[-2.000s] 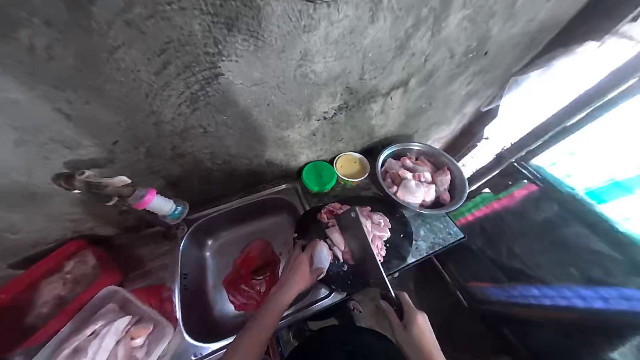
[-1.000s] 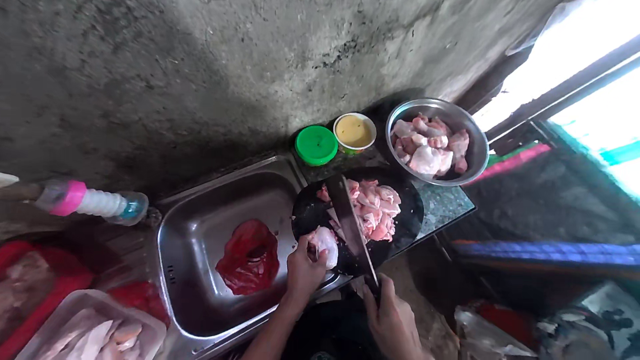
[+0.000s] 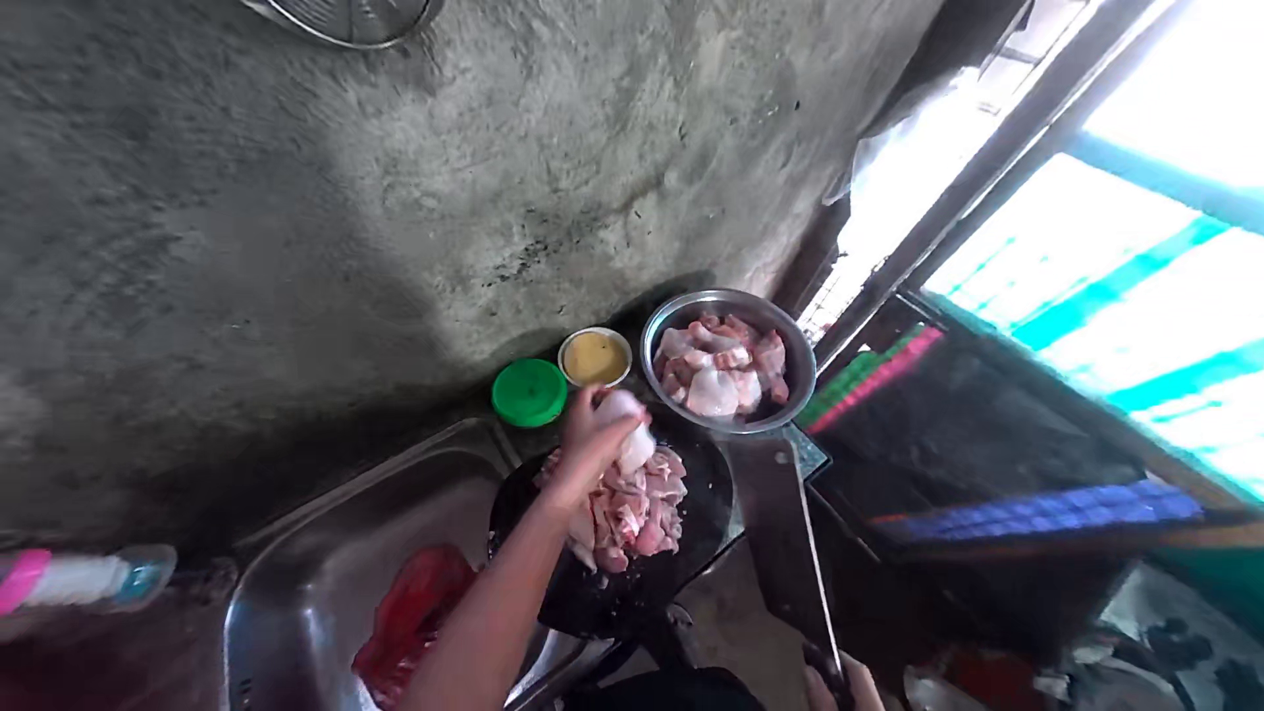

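My left hand (image 3: 592, 434) grips a pale piece of raw meat (image 3: 632, 439) above the far part of a round black cutting board (image 3: 573, 602). Cut raw meat (image 3: 632, 518) is heaped on the board, below and beside that hand. At the lower right, my right hand (image 3: 839, 686) is closed on the dark handle of a cleaver (image 3: 790, 543), whose broad blade points up and away, to the right of the board. Beyond the board stands a metal bowl (image 3: 726, 420) holding several raw meat pieces (image 3: 721, 365).
A green-lidded container (image 3: 529, 393) and a small tub with yellowish contents (image 3: 594, 357) stand by the concrete wall (image 3: 474, 197). To the left is a steel sink (image 3: 336, 573) with a red plastic bag (image 3: 415, 612) in it. A dark surface (image 3: 997, 434) lies right, under the bright window.
My left hand has moved away from the board's near left edge to its far side with the pale piece. The cleaver has gone from over the board to its right. The view has shifted.
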